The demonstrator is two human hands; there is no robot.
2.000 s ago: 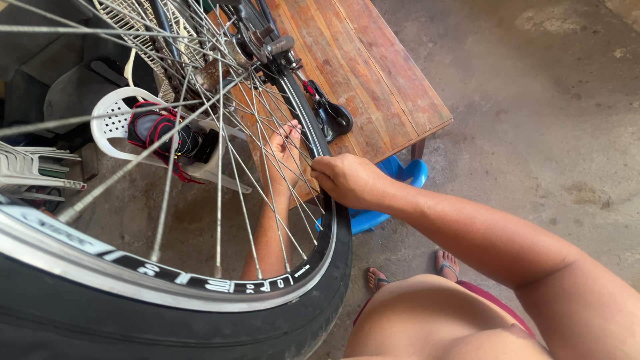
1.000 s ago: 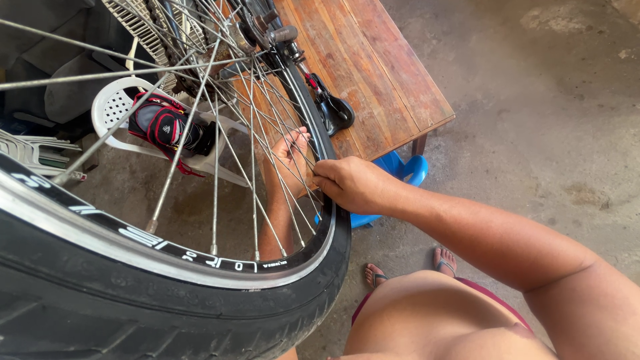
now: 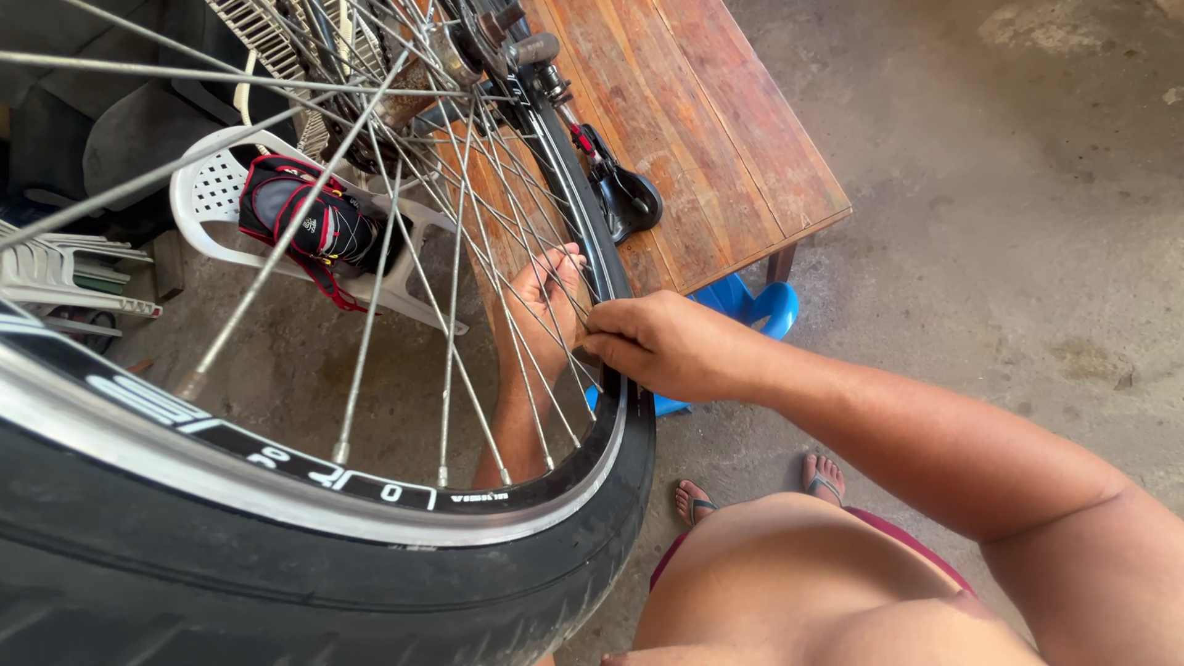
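A spoked bicycle wheel with a black tyre (image 3: 351, 583) and a black and silver rim (image 3: 305, 490) fills the left and lower part of the head view. My right hand (image 3: 661, 347) reaches over the rim's right side, its thumb and forefinger pinched at a spoke close to the rim's inner edge. Whether a small tool is between those fingers is hidden. Behind the spokes, my left hand (image 3: 541, 310) has bent fingers, their tips near the spokes and rim; its grip is not clear. Metal spokes (image 3: 453, 342) run up to the hub area (image 3: 402, 97).
Beyond the wheel stands a wooden table (image 3: 703, 120), with a black bicycle saddle (image 3: 629, 199) near its edge. Under it is a blue plastic seat (image 3: 772, 305). A white plastic chair (image 3: 208, 199) holds a black and red bag (image 3: 301, 213). My sandalled feet (image 3: 823, 476) are on the concrete floor.
The wheel's decal and lower spokes have shifted slightly in view. Both hands stay close to the same part of the rim, the right one still pinched there.
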